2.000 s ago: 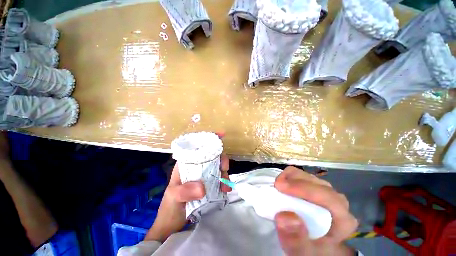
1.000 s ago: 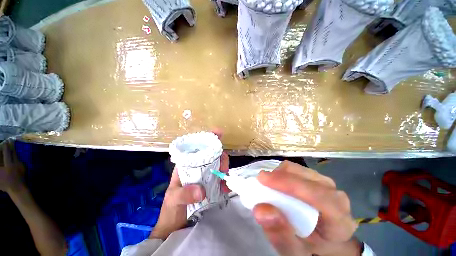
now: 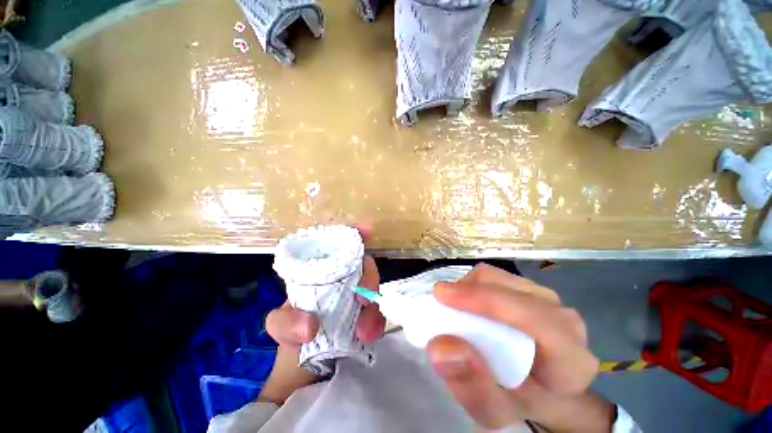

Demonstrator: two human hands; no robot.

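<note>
My left hand holds a pale grey-white garment tube upright at the table's near edge, over my lap. Its thick white ruffled cuff faces up and its dark-lined flared edge points down. My right hand grips a white glue bottle, tilted so that its teal nozzle points left at the tube just below the cuff. The nozzle tip is at or very near the tube's right side; I cannot tell if it touches.
Larger grey tubes stand along the back right of the film-covered tan board. Several smaller tubes lie at the left. White bottles lie at the right end. Another person's hand holds a tube at lower left. A red stool and blue crates are below.
The held tube has shifted slightly left and my left fingers have changed their hold around it. The glue bottle has moved slightly up and left. Another person's tube has come into view at lower left.
</note>
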